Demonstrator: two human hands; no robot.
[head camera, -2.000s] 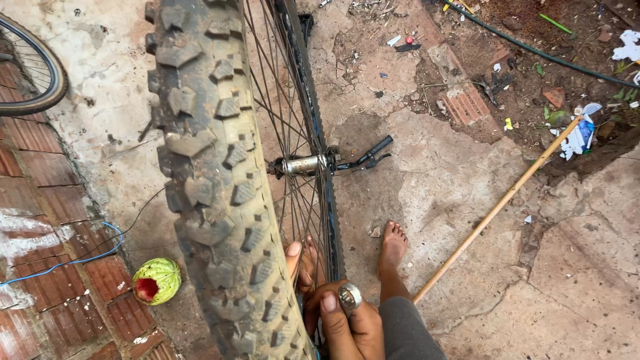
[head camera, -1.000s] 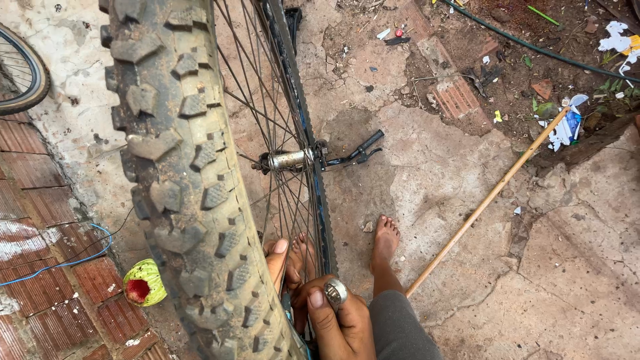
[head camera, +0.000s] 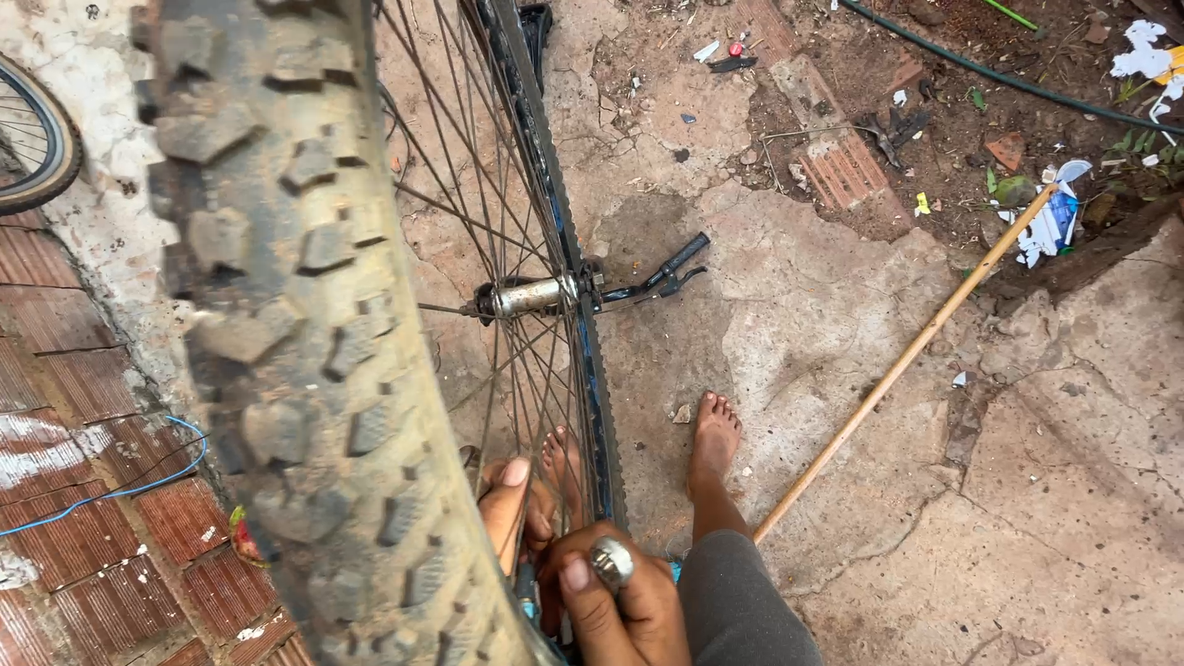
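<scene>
A knobby bicycle tyre (head camera: 305, 351) fills the left centre, close to the camera, with wire spokes (head camera: 504, 185) and a worn metal hub (head camera: 535, 296) beyond it. My left hand (head camera: 518, 509) is among the lower spokes beside the tyre, thumb raised; its other fingers are partly hidden, and its hold cannot be told. Just right of it, my right hand (head camera: 615, 601) is curled near the bottom of the wheel. A shiny rounded metal piece (head camera: 611, 562) shows at its index finger by the thumb; whether it is a ring or a tool's end is unclear.
Past the hub lies a black handlebar grip with lever (head camera: 673, 268). My bare foot (head camera: 714, 439) is on cracked concrete, left of a long wooden stick (head camera: 906, 356). Another wheel (head camera: 60, 153), bricks (head camera: 83, 527), blue wire (head camera: 120, 493) and a dark hose (head camera: 971, 69) lie around.
The tyre has shifted left in view and now covers most of the green and red fruit, which showed fully in the earliest frame. Both hands stay low by the spokes.
</scene>
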